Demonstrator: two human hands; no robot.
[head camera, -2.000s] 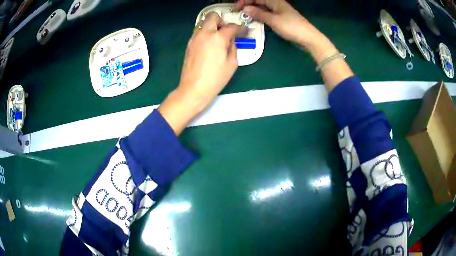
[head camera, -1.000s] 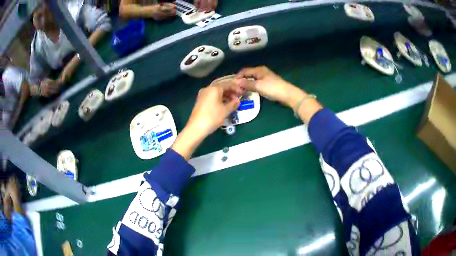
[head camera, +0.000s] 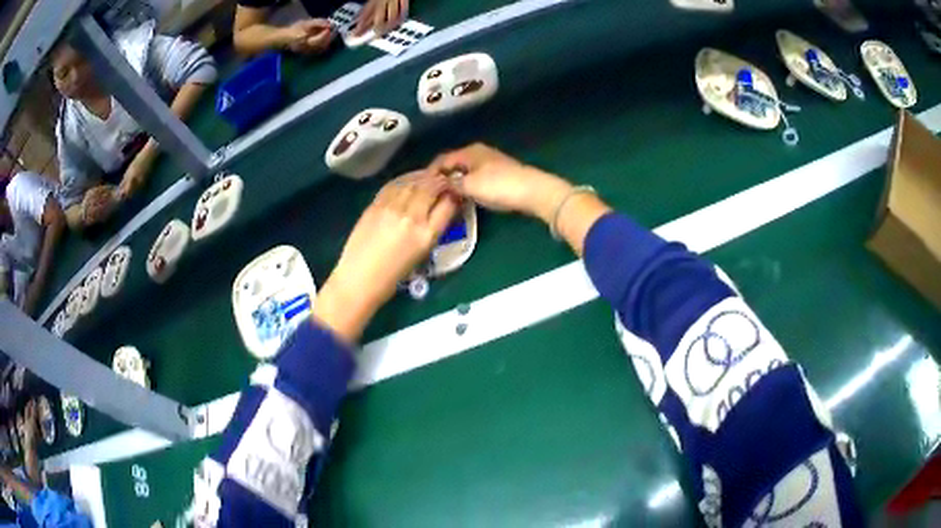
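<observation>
An off-white housing lies open side up on the dark belt, largely covered by my hands. Its blue component shows beside my left hand. A small round wired part hangs outside its near edge. My left hand reaches over its left side, fingers bent. My right hand comes from the right. The fingertips of both hands meet over its far end, around a tiny pale spot. What each hand grips is hidden. Another open housing with blue electronics lies left, partly behind my left sleeve.
Face-up covers form a far row. More open housings lie upper right. A white edge strip borders the belt. A cardboard box is at right, a grey frame post at left. People and a blue bin are across.
The view has tilted up and shifted, showing the far row and people. Both hands stay at the same housing, fingertips together at its far end. The hanging wired part now shows near its edge.
</observation>
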